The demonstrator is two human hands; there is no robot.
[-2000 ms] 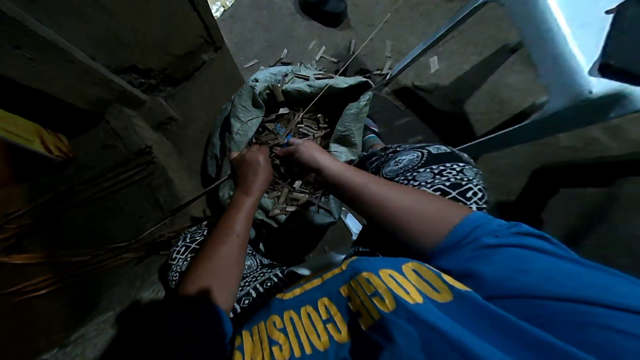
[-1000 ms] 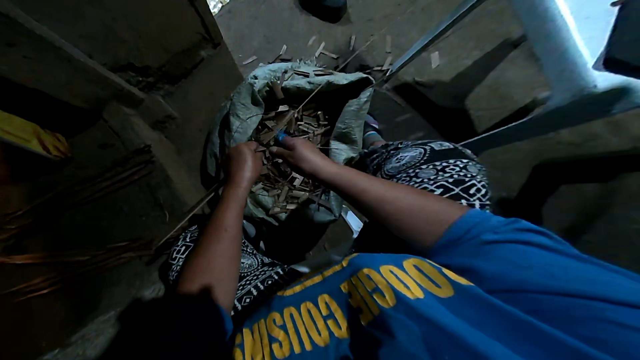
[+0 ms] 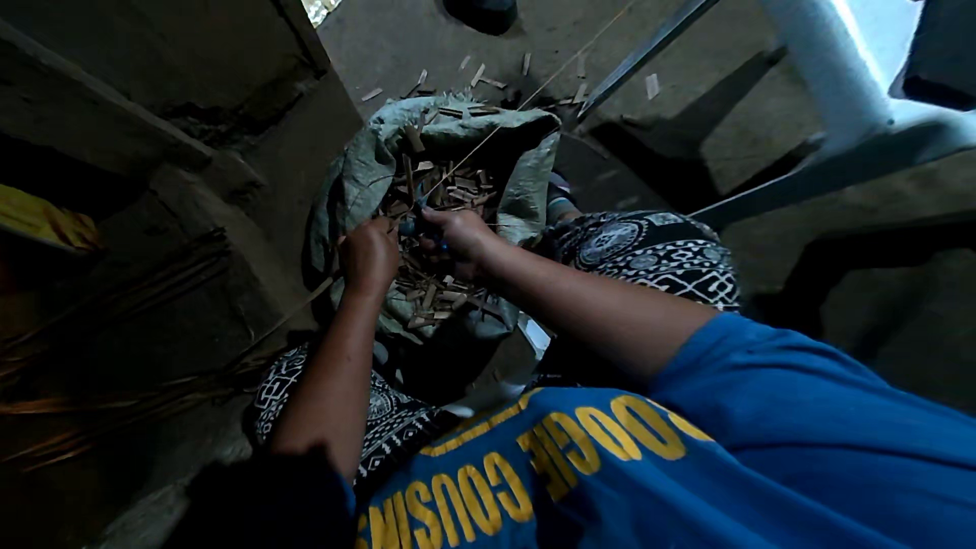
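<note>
A woven plastic sack [image 3: 526, 179] stands open between my knees, holding many short pieces of split wood or cane [image 3: 438, 293]. Above it, my left hand [image 3: 370, 255] is closed on a thin strip [image 3: 293, 309] that runs back down to the left. Close beside it, my right hand [image 3: 461, 236] grips a small tool with blue parts [image 3: 421, 200], perhaps a cutter; its kind is not clear in the dim light. A long thin strand [image 3: 526, 104] rises from near the hands toward the upper right.
Loose pieces [image 3: 478, 75] lie on the floor behind the sack. A pale plastic chair [image 3: 831, 99] stands at the right. Long thin strips [image 3: 114, 412] lie at the left, below a yellow item [image 3: 46, 217]. A dark rounded object [image 3: 484, 11] is at the top.
Both hands stay over the sack, with small shifts of the fingers. The long thin strand beyond them has changed its angle slightly.
</note>
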